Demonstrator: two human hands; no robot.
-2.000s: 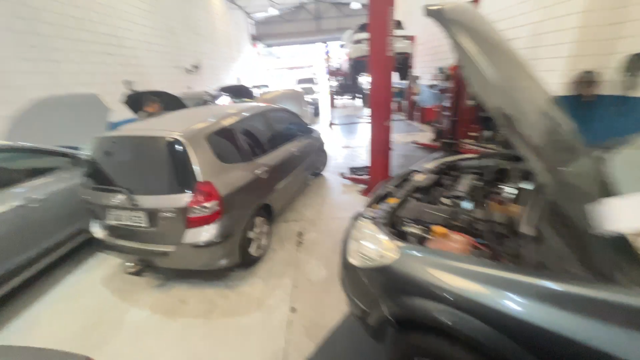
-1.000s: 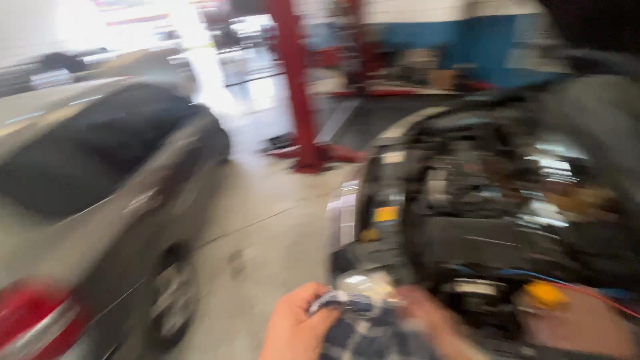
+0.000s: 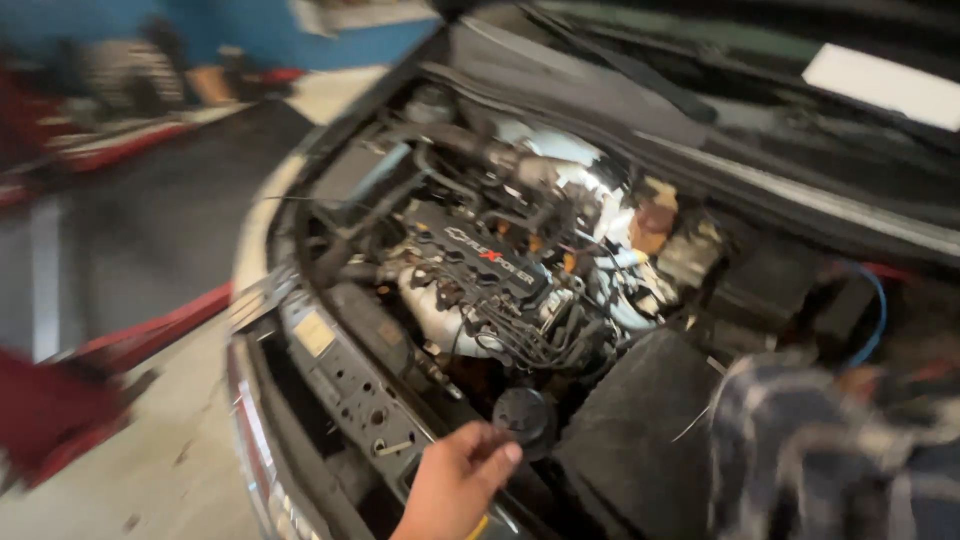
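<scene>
My left hand (image 3: 461, 472) reaches in from the bottom edge, its fingers loosely curled and empty, beside a round black cap (image 3: 523, 412) at the front of the engine bay; contact with the cap cannot be told. At the lower right is a blurred checkered cloth (image 3: 802, 457). A skin-toned patch of my right hand (image 3: 859, 384) shows at its upper edge, the rest being hidden. Past the cap lies the engine, with a black FlexPower engine cover (image 3: 487, 255), several black leads (image 3: 525, 330) and a silver heat shield (image 3: 442, 319).
The car's front crossmember (image 3: 352, 375) runs along the near left of the bay. A dark plastic cover (image 3: 637, 427) lies right of the cap, and a blue hose (image 3: 877, 315) curves farther right. Red lift parts (image 3: 60, 420) stand on the floor at left.
The view has swung right and down onto the engine bay. My left hand has let go of the checkered cloth, which both hands were on; the cloth is now at right.
</scene>
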